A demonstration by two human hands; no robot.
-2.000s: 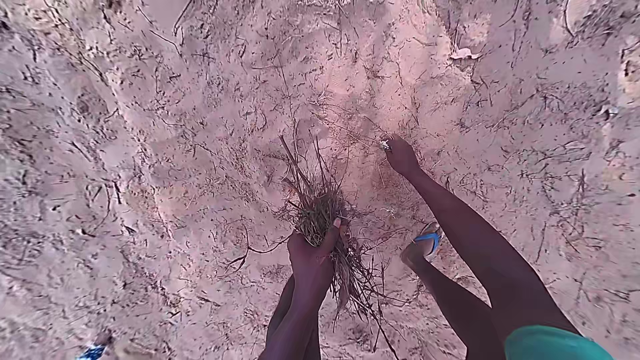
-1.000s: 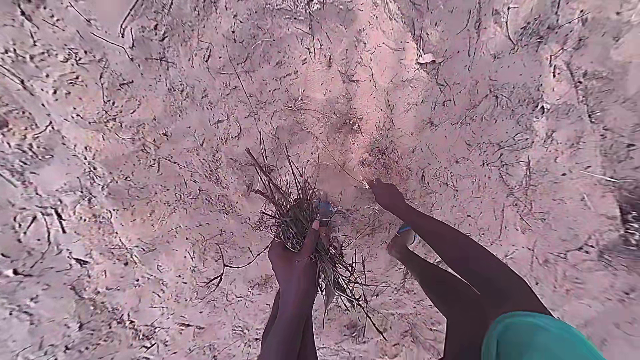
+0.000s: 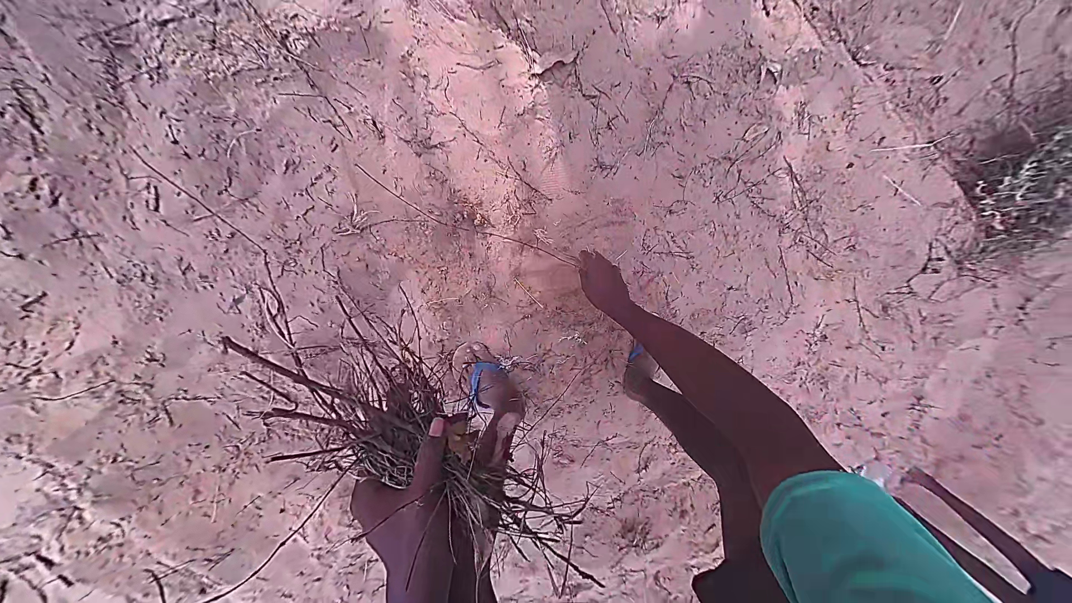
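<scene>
My left hand (image 3: 410,502), low and left of the middle, grips a bundle of thin dry twigs (image 3: 402,419), with its thumb across the top. The twigs fan out to both sides of the hand. My right hand (image 3: 605,283), right of the middle and farther up, has its fingers closed on the end of a long thin twig (image 3: 469,228) that runs up and left over the ground. My feet in blue-strapped sandals (image 3: 479,383) show beyond and beside the bundle, partly hidden by it and by my right arm.
Sandy ground with scattered twigs and dry bits spreads all around. A dark patch of brush (image 3: 1034,180) lies at the right edge. At the lower right, part of another person's limbs (image 3: 963,511) shows beyond my green sleeve (image 3: 846,536).
The bundle has stayed in my left hand and now sits lower and farther left in view. The foot beside it shows more fully. The other person's limbs have come into view at the lower right.
</scene>
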